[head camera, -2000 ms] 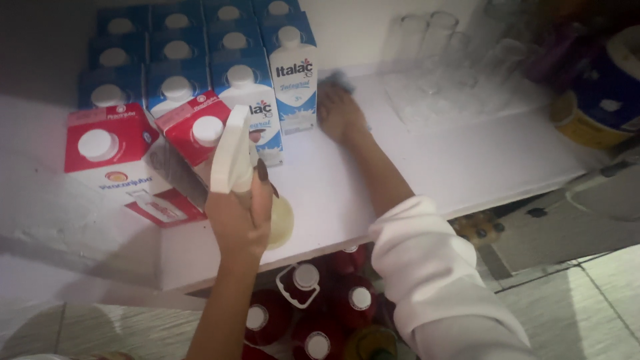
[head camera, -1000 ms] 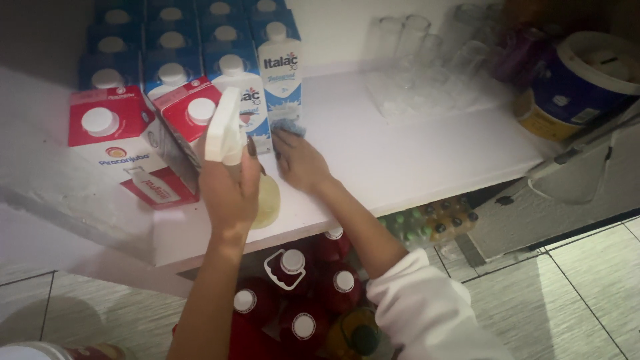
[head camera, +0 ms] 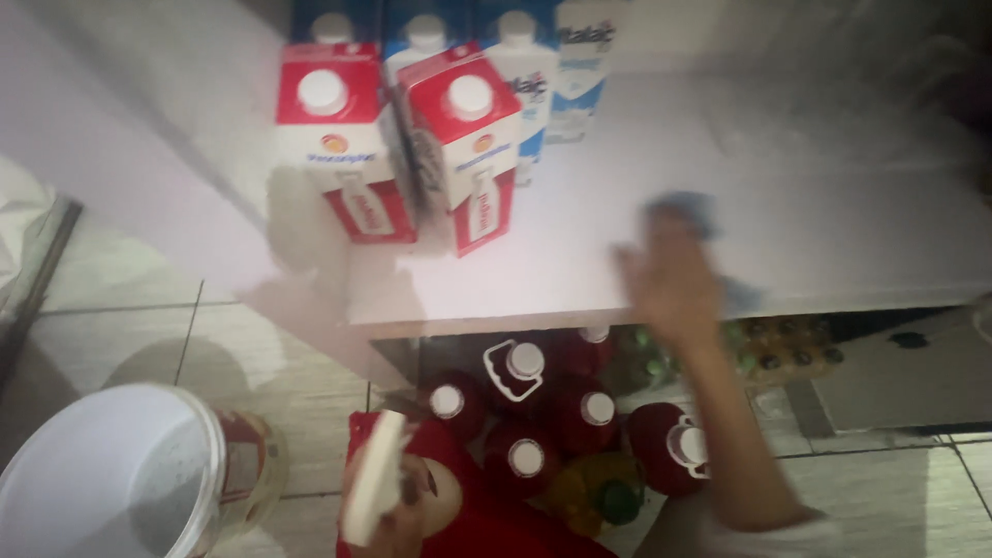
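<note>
My left hand [head camera: 399, 496] is closed around a white spray bottle [head camera: 376, 477], low in the view and in front of the shelf. My right hand [head camera: 674, 279], blurred, presses a blue cloth [head camera: 686, 209] on the white shelf [head camera: 573, 256] near its front edge. Left of that hand stand two red-and-white cartons [head camera: 346, 159], the right one turned at an angle. Behind them are several blue-and-white milk cartons [head camera: 577, 77].
Below the shelf stand several dark red bottles with white caps [head camera: 527, 457] and a yellow bottle with a green cap [head camera: 616, 500]. A white bucket [head camera: 101, 465] sits on the tiled floor at lower left.
The spray bottle in my left hand has moved from over the shelf beside the cartons to below its edge. My right hand has moved with the cloth away from the milk cartons. The view has shifted.
</note>
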